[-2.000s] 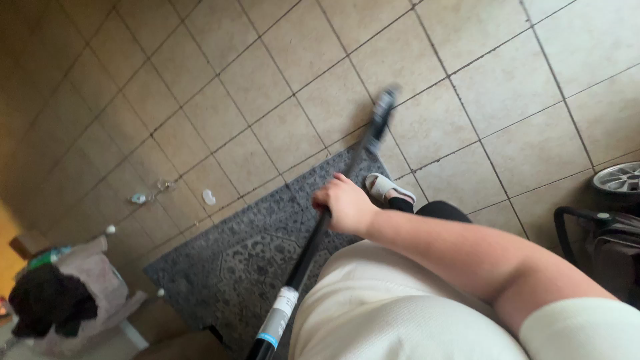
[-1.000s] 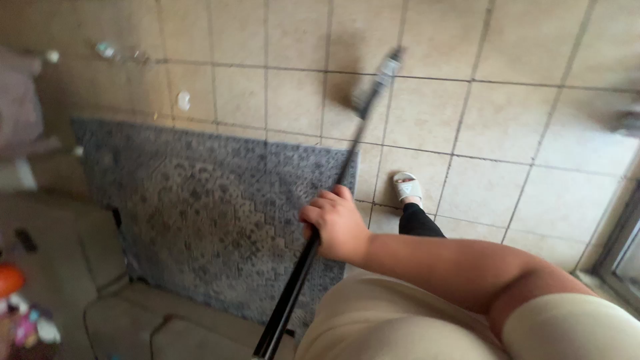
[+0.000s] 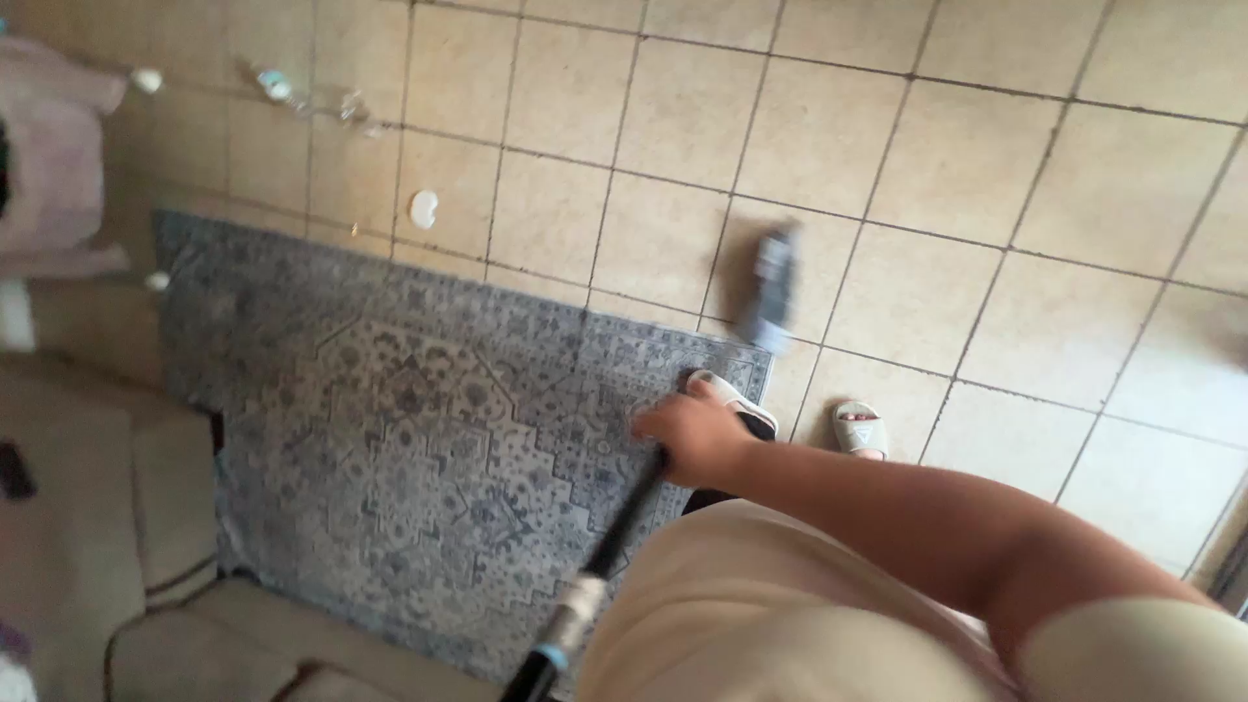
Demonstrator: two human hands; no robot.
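My right hand (image 3: 697,434) is closed around a black pole (image 3: 624,522) that bears a pale label and a blue band lower down. Beyond the hand, the tool's blurred grey and black head (image 3: 773,288) is over the tiles, just past the corner of a patterned grey-blue rug (image 3: 468,429). Whether it is a broom or a mop I cannot tell. The pole's lower end leaves the frame at the bottom, and my left hand is out of view.
White slides (image 3: 860,429) are on my feet, one at the rug's corner. A white piece (image 3: 423,210) and a small bottle-like item (image 3: 275,86) lie on the tiled floor. A beige sofa (image 3: 78,507) borders the rug; a pink cloth-covered item (image 3: 58,166) stands upper left.
The tool's head has come closer to the rug's corner and my feet. My right hand stays closed on the pole throughout. A second slide now shows beside the first.
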